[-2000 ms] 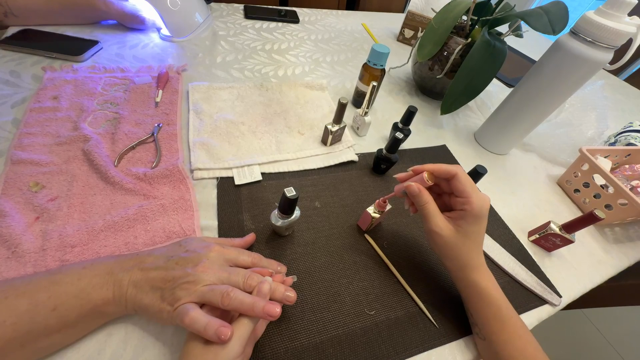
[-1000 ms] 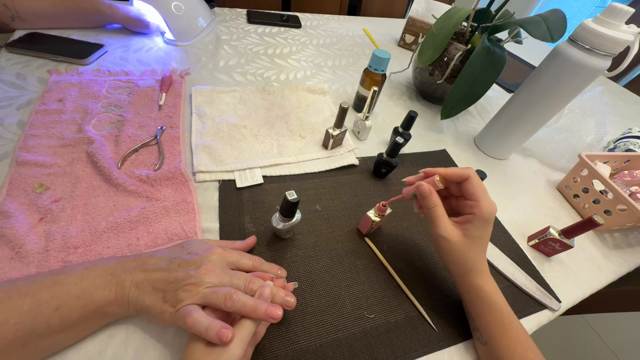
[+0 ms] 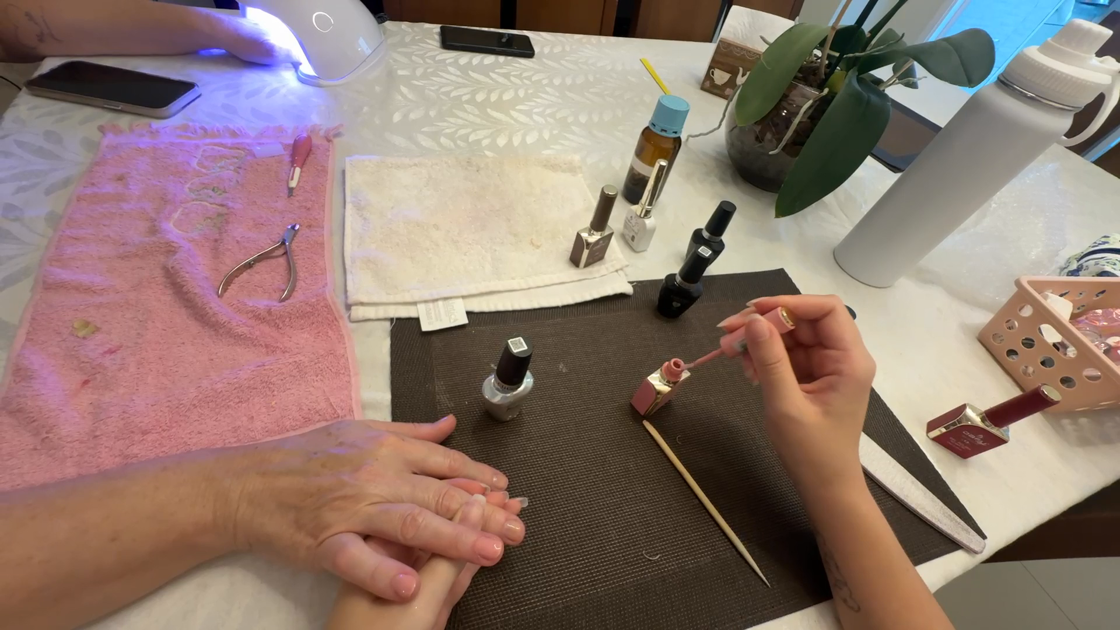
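Observation:
My right hand (image 3: pixel 809 367) pinches the pink cap of a nail polish brush (image 3: pixel 710 355), its tip at the mouth of a pink polish bottle (image 3: pixel 656 389) tilted on the dark woven mat (image 3: pixel 577 490). My left hand (image 3: pixel 437 573) lies beneath another person's hand (image 3: pixel 376 490) and holds its fingers, with my thumb on top. A wooden cuticle stick (image 3: pixel 704 500) lies below the pink bottle. A silvery polish bottle with a black cap (image 3: pixel 507 385) stands near the other person's fingertips. Beside my right wrist lies a nail file (image 3: pixel 919 494).
Behind the mat stand black polish bottles (image 3: pixel 681 284), a brown one (image 3: pixel 593 232) and an amber bottle (image 3: pixel 654 153). Cuticle nippers (image 3: pixel 267 262) rest on a pink towel (image 3: pixel 175 350). At the right are a white flask (image 3: pixel 954 162), a basket (image 3: pixel 1050 350) and red polish (image 3: pixel 971 429).
My right hand has kept the brush close to the pink bottle's mouth, with its fingers slightly shifted on the cap. My left hand and the other person's hand have hardly moved.

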